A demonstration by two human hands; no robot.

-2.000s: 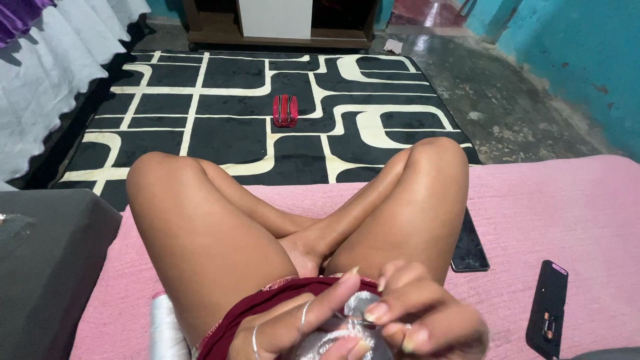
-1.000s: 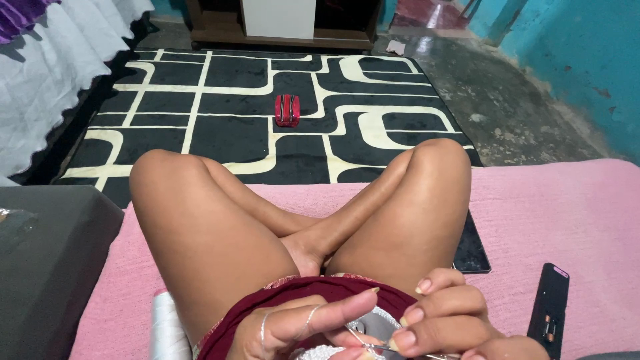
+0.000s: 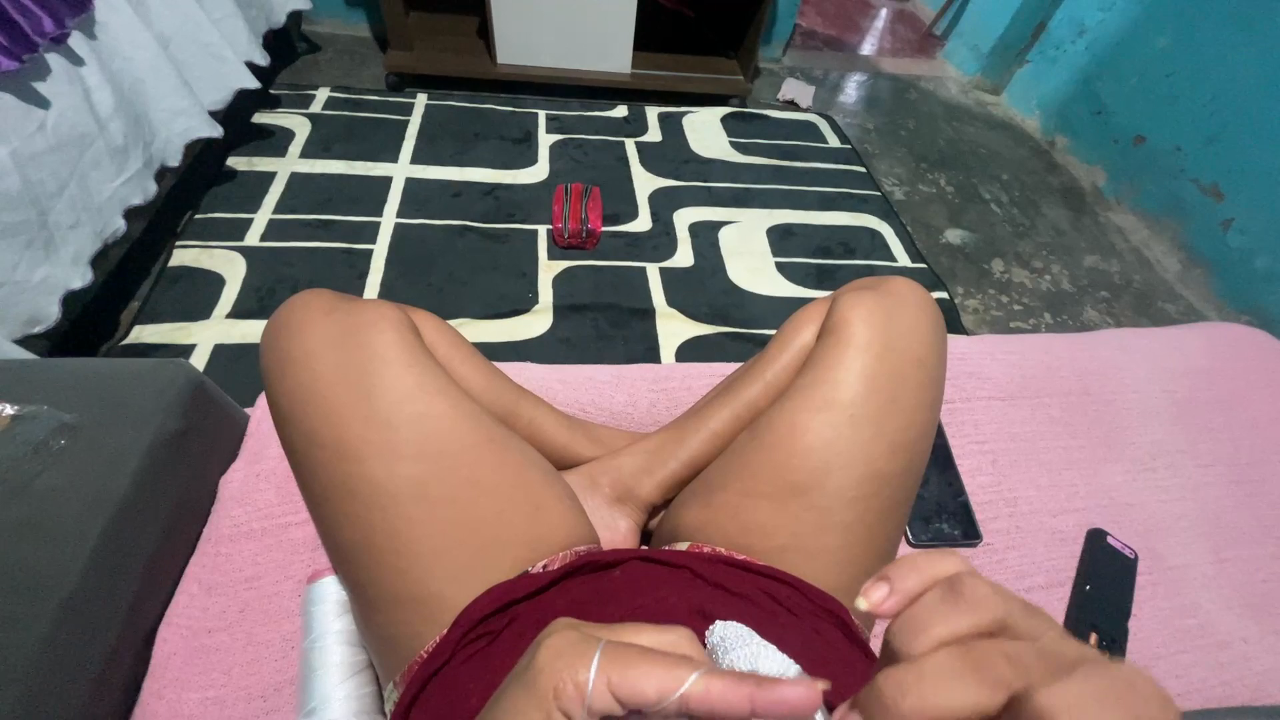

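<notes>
At the bottom centre, my left hand [image 3: 640, 670] has its index finger stretched to the right, with fine pale thread wound around it in two places. A small white, textured thread piece [image 3: 752, 650] shows just behind that finger, against the dark red cloth [image 3: 620, 610] on my lap. My left thumb and grip are mostly out of frame. My right hand [image 3: 1000, 650] is at the lower right, fingers curled, its fingertips close to the tip of my left index finger. Whatever it holds is hidden. A large spool of white thread [image 3: 338, 650] stands beside my left thigh.
I sit cross-legged on a pink cover [image 3: 1100, 430]. A dark tablet or phone [image 3: 945, 500] lies by my right thigh, and a black object, perhaps a phone [image 3: 1103, 590], farther right. A grey cushion [image 3: 100, 530] is at left. A red zipped pouch [image 3: 577, 216] lies on the patterned rug [image 3: 460, 245].
My right hand has risen and moved right from the thread piece. A thin metal tool seen at its fingers one second ago is out of sight now.
</notes>
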